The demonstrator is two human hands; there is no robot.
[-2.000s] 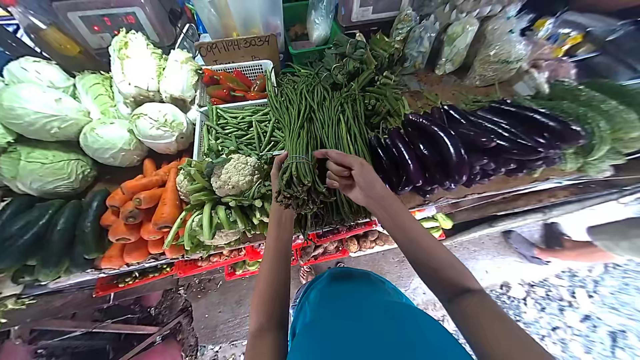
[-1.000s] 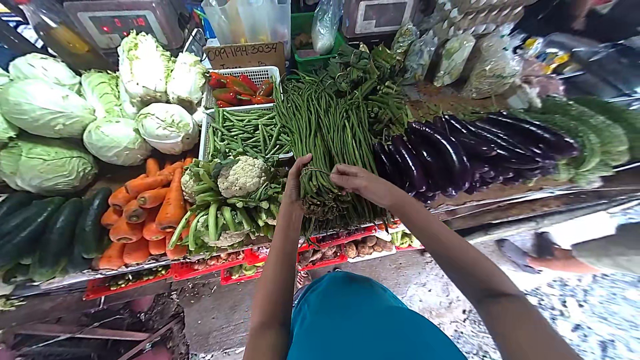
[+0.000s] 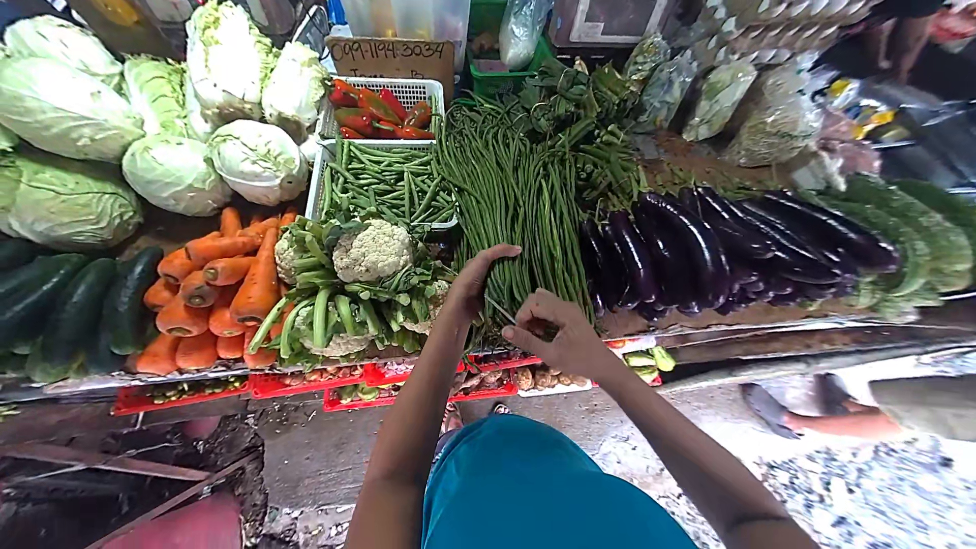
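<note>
Long green yardlong beans point(image 3: 526, 206) lie in a thick bundle on the stall, their lower ends towards me. My left hand point(image 3: 482, 282) rests at the left side of the bundle, thumb and fingers apart over it. At the bundle's lower end is my right hand point(image 3: 553, 328), its fingers curled and pinching one end of a thin pale band or tie point(image 3: 499, 309) that stretches towards my left hand. Cauliflowers point(image 3: 374, 250) sit just left of the beans, and glossy purple eggplants point(image 3: 686, 252) lie to the right.
Further left are carrots point(image 3: 257, 282), cucumbers point(image 3: 72, 313) and cabbages point(image 3: 175, 171). Behind stand baskets of green beans point(image 3: 389, 183) and red peppers point(image 3: 377, 113). Red trays point(image 3: 305, 383) sit below the stall's edge. A person's feet point(image 3: 808, 412) show at the right.
My right hand has moved down and away from the beans, drawing the thin band out. My left hand has opened somewhat, its thumb now spread over the beans.
</note>
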